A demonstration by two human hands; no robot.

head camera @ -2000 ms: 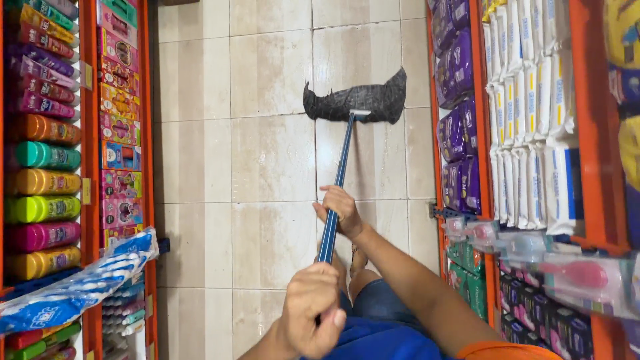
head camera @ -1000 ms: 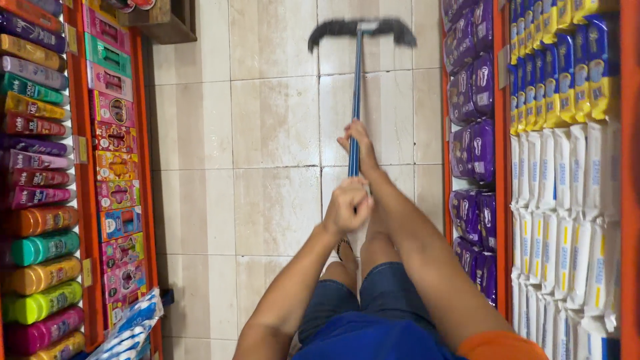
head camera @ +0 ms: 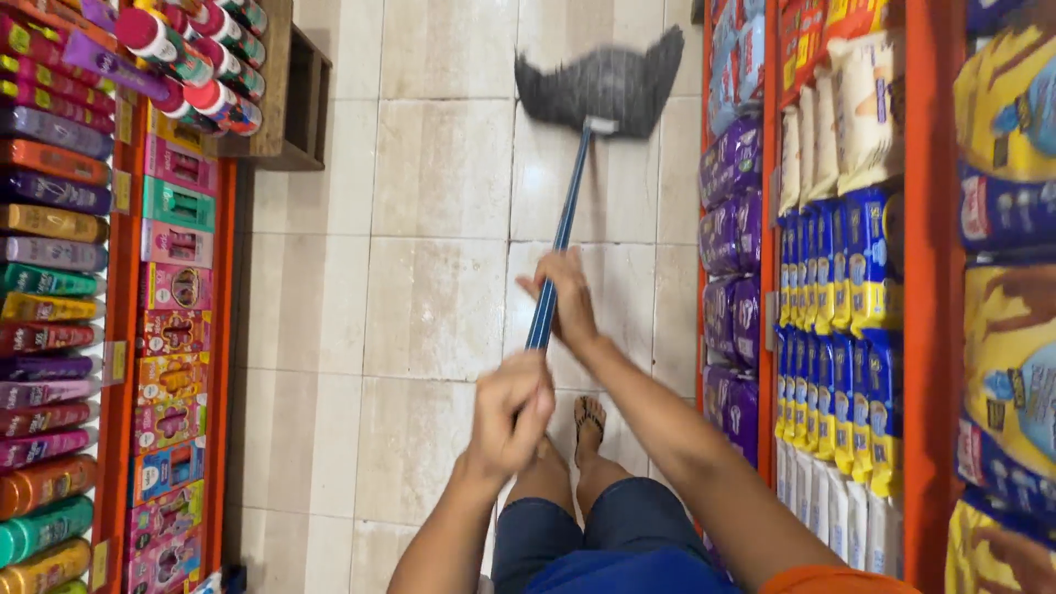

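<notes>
A blue-handled mop reaches from my hands up the middle of the view, its handle (head camera: 568, 214) slanting slightly right. The dark grey mop head (head camera: 606, 87) lies spread on the tiled floor (head camera: 445, 305), blurred, with both ends curving away from me. My left hand (head camera: 511, 408) is closed round the top end of the handle. Further down the handle, my right hand (head camera: 568, 297) wraps round it, thumb out to the left.
Orange shelves with bottles (head camera: 54, 334) and boxed sets (head camera: 173, 379) run along the left. A wooden crate (head camera: 305, 99) juts out at the upper left, beside capped bottles (head camera: 219, 62). Purple packs (head camera: 732, 231) and wipes packs (head camera: 874, 264) line the right shelves. My sandalled foot (head camera: 589, 417) stands below the mop.
The view has moved forward along the aisle, bringing the wooden crate and capped bottles further in. The mop head has changed shape, its ends now pointing away from me. Both hands still hold the handle.
</notes>
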